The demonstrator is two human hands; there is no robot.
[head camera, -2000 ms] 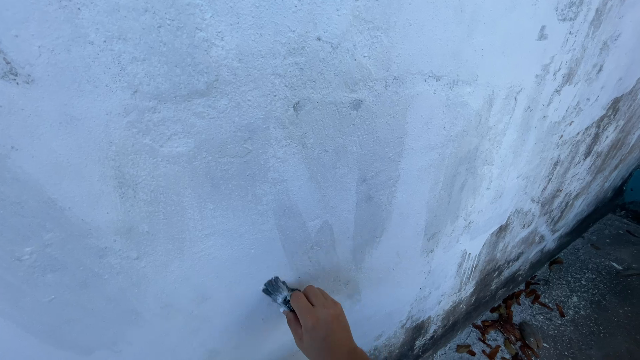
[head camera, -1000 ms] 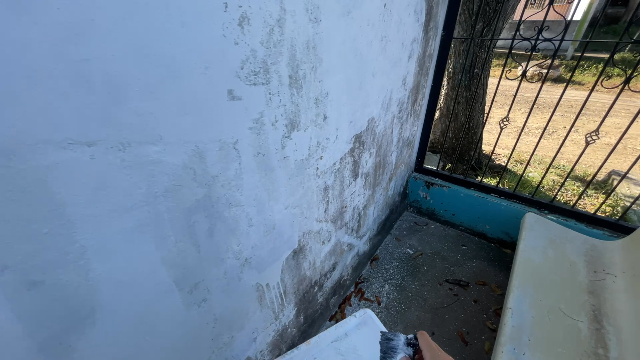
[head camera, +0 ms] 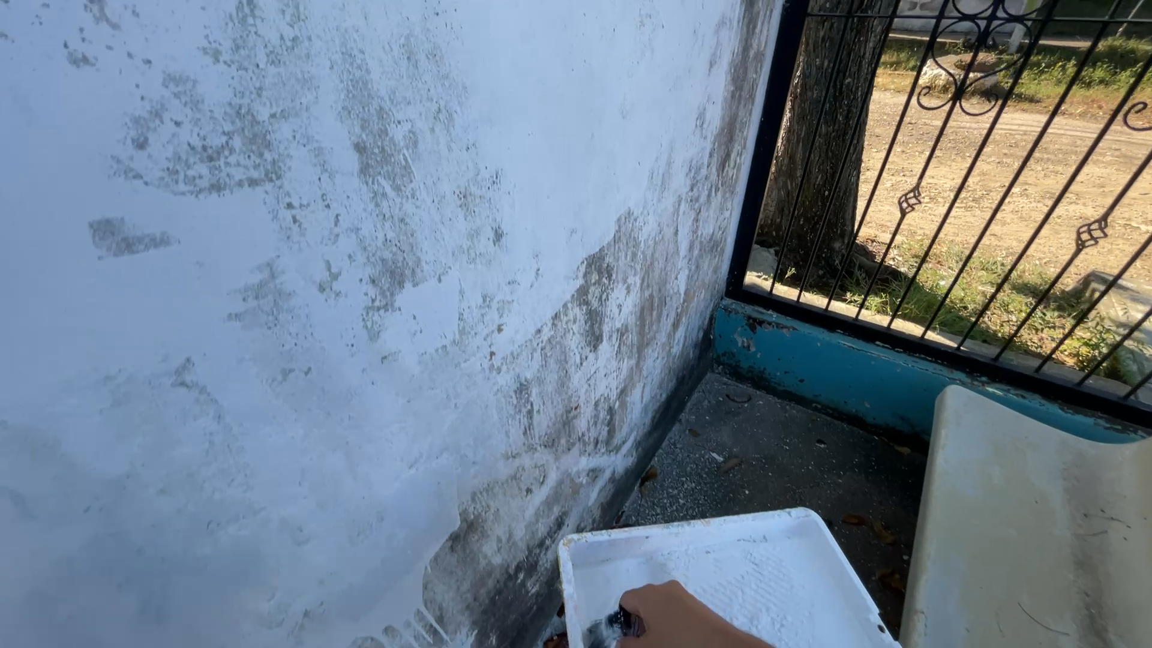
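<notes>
My right hand [head camera: 679, 617] is closed around the dark handle of a paintbrush [head camera: 605, 628] at the bottom of the view. The brush's paint-covered bristles are low over the left part of a white paint tray [head camera: 814, 551]; whether they touch it I cannot tell. White paint coats the tray and its ribbed slope. To the left rises a wall [head camera: 270, 360] with white paint over it and grey, stained patches showing, mostly toward its lower right. My left hand is out of view.
A cream plastic chair [head camera: 1008, 504] stands at the right. Behind it are a low blue ledge [head camera: 810, 369] and a black metal grille [head camera: 909, 200], with a tree trunk [head camera: 814, 144] outside. Dry leaves lie on the speckled floor [head camera: 783, 459].
My right hand has moved with the brush from the wall to the paint tray. The view has swung right, bringing the grille, chair and tray into sight.
</notes>
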